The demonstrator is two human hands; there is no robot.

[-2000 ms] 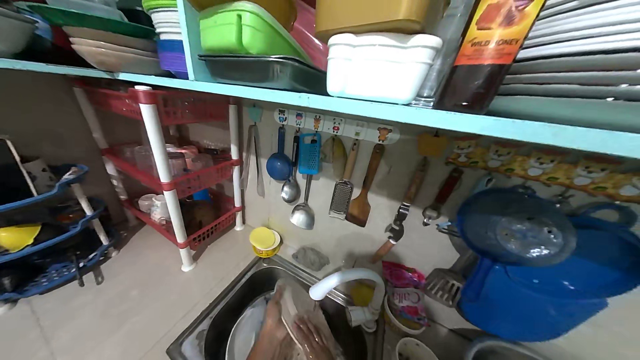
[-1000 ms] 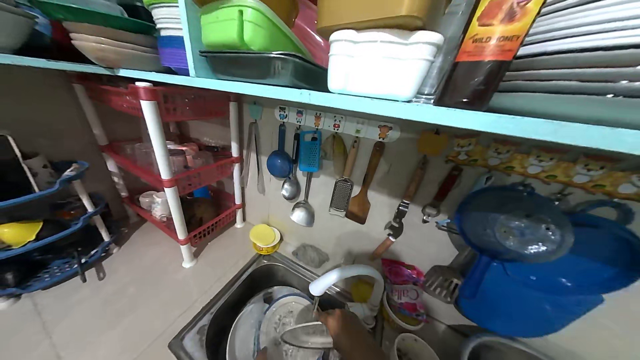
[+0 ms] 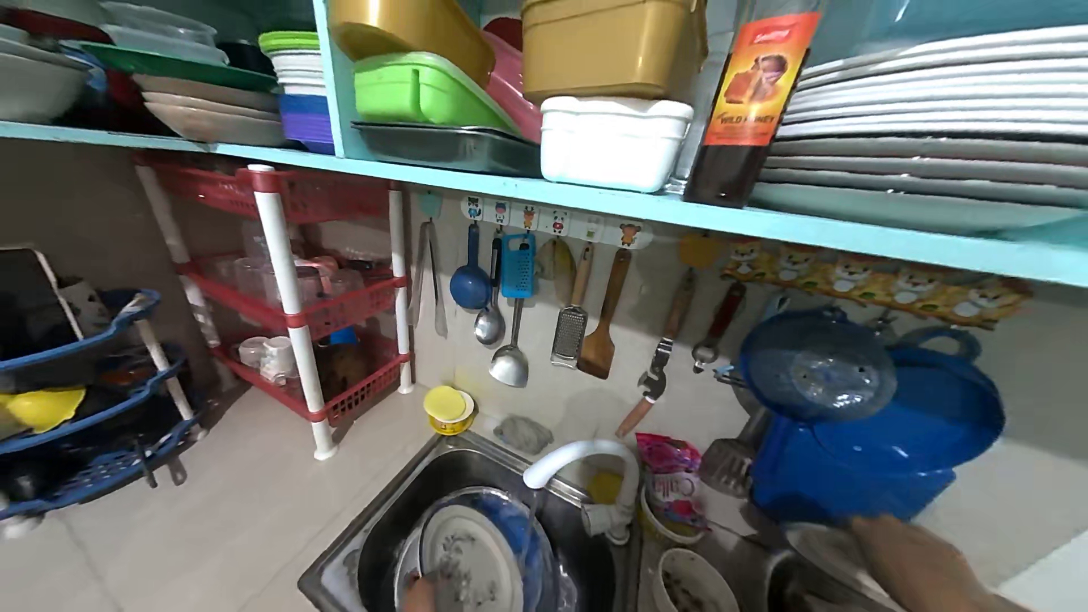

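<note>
My left hand (image 3: pixel 419 593) shows only by its fingers at the bottom edge of the head view, gripping the rim of a patterned plate (image 3: pixel 472 561). The plate lies tilted over a blue-and-white dish (image 3: pixel 500 510) in the steel sink (image 3: pixel 382 518). Water runs from the white faucet (image 3: pixel 578 452) beside them. At the lower right, my right hand (image 3: pixel 918 561) is blurred, its fingers on a pale round dish (image 3: pixel 829 548) at the right side of the counter, below a blue basin (image 3: pixel 918 416).
A pale blue shelf (image 3: pixel 595 197) with plates and tubs runs overhead. Ladles, graters and a wooden spatula (image 3: pixel 605 327) hang on the wall. A pink packet (image 3: pixel 671 476) and a tub (image 3: pixel 693 582) stand right of the faucet. A red rack (image 3: pixel 319 314) stands at left.
My right hand has moved from under the faucet to the far right with a dish. A second ago it was over the sink; the patterned plate now shows more fully there.
</note>
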